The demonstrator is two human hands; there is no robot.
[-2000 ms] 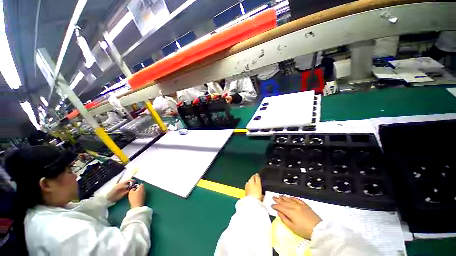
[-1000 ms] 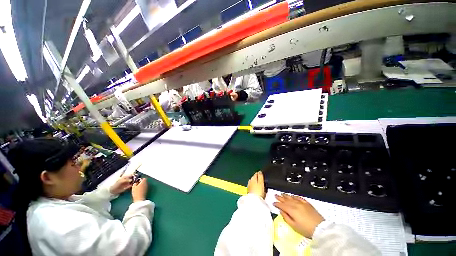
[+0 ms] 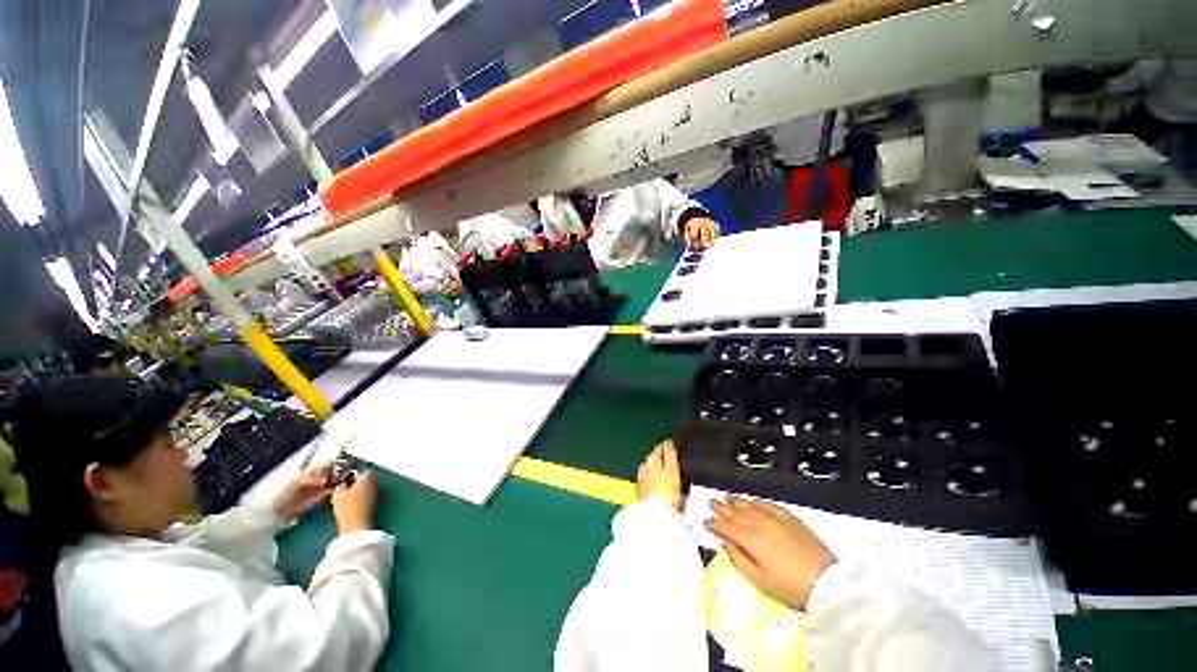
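Note:
A black foam tray point(image 3: 840, 433) with square pockets lies in front of me. Most pockets show round units with shiny rims; a few at the back right are empty. My left hand point(image 3: 660, 474) rests at the tray's front left corner, fingers together; whether it holds anything is not clear. My right hand point(image 3: 768, 545) lies palm down over white paper point(image 3: 919, 571) and a yellow slip or cloth point(image 3: 742, 614). The paper shows printed lines and lies along the tray's front edge. What is under my right palm is hidden.
A large black tray point(image 3: 1116, 433) stands right of the foam tray. A white tray point(image 3: 755, 276) is behind it. A white board point(image 3: 486, 394) and a black rack point(image 3: 532, 282) are to the left. A worker in white point(image 3: 197, 591) sits at left.
A person's hand has appeared at the back left of the white tray. The whole view has shifted slightly. My hands have hardly moved.

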